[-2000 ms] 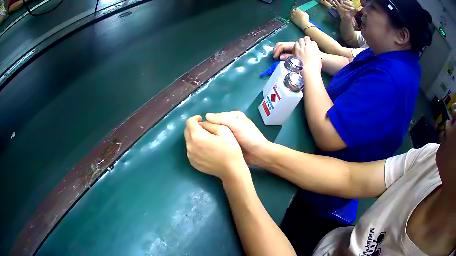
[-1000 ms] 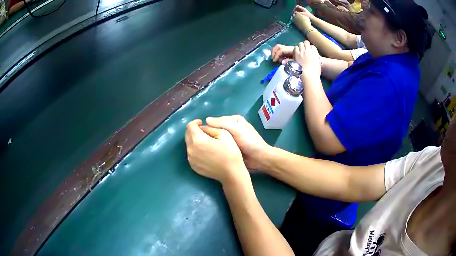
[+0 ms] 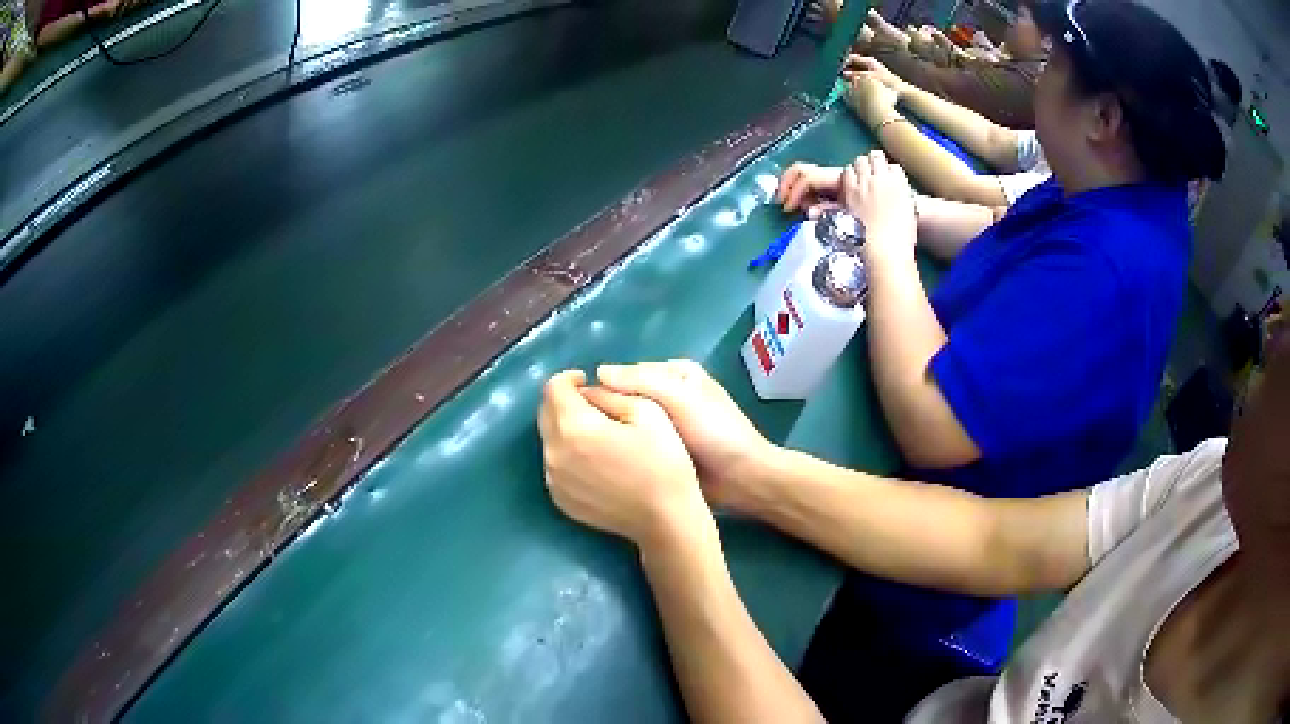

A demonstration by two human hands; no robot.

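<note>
Neither of my hands is in view. A neighbour in a light shirt has two bare hands clasped on the green bench; whether they hold anything inside cannot be seen. Beyond them, two white pump bottles stand close together, with round metal tops and red and blue label marks. A crumpled blue cloth lies partly behind them. A person in a blue shirt rests forearms on the bench beside the bottles.
The wide dark green belt runs beyond the scuffed reddish-brown strip. A dark grey flat piece shows at the top edge. Other people's arms rest farther along the bench.
The view has shifted slightly, so the bench and people sit a little lower. More of the dark grey piece shows at the top. The clasped hands and the bottles keep their places on the bench.
</note>
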